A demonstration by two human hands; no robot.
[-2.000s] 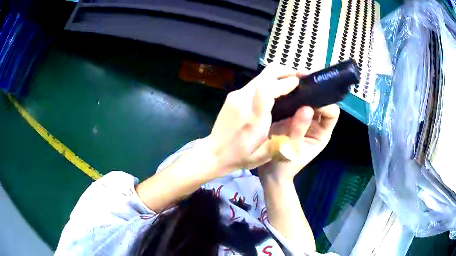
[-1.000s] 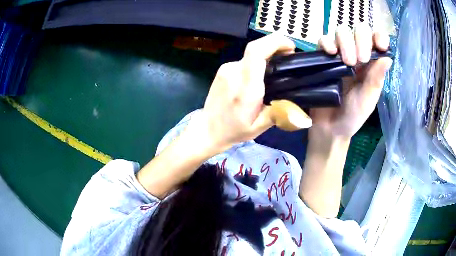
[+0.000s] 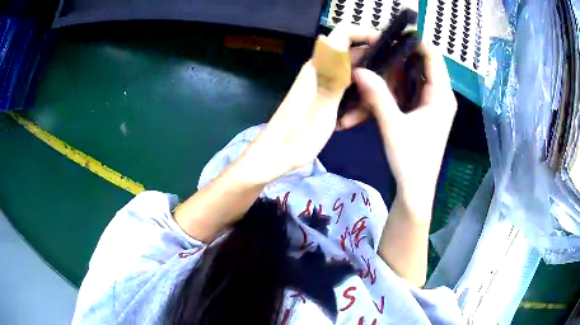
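A black plastic part is held between both hands at the upper middle, blurred and tilted up to the right. My left hand, with a tan finger cot on its thumb, grips the part from the left. My right hand holds it from the right, thumb and fingers around it. The fingers hide much of the part. Backing sheets with rows of dark adhesive pads lie just beyond the hands.
A dark parts tray is at the top left. A clear plastic bag surrounds a stack on the right. A blue bin stands at the far left. The green floor has a yellow line.
The part has been turned from lying nearly level to tilted upward. The left hand has rotated, its thumb now on top. The right hand has moved left and its fingers have shifted.
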